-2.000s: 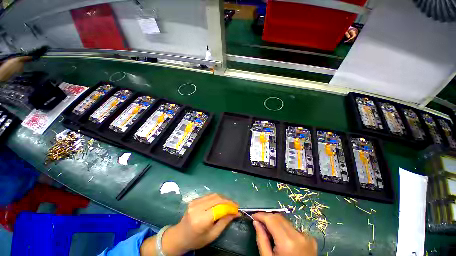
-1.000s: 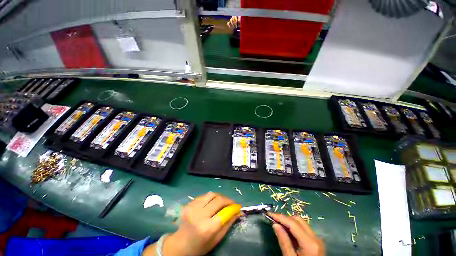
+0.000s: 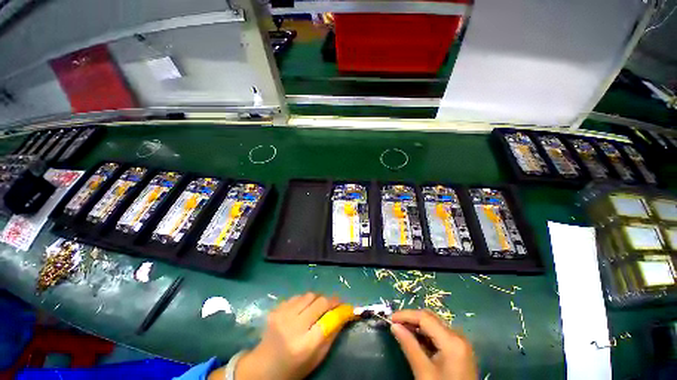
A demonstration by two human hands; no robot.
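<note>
My left hand (image 3: 301,332), with a yellow-orange finger cot (image 3: 334,320) on one digit, holds a phone unit (image 3: 373,309) edge-on at the lower middle. Only a short white and dark bar of the unit shows past the fingertips. My right hand (image 3: 434,343) is to its right, fingers closed on a thin metal tool, probably tweezers (image 3: 384,318), whose tip is at the unit's edge. Most of the tool is hidden in the fingers. Just beyond, a black phone tray (image 3: 299,223) holds several units, with its leftmost slot empty.
Another full phone tray (image 3: 185,261) lies left, one more (image 3: 519,178) at back right. Yellow slivers (image 3: 416,286) lie beyond my right hand. A white paper strip (image 3: 579,297) and clear blister trays (image 3: 635,237) are right. A dark stick (image 3: 159,304) and white scrap (image 3: 216,306) lie left.
The view has turned slightly, so the trays sit further left. The held unit went from a thin bar to a wider white and dark edge; my hands stay close together at it.
</note>
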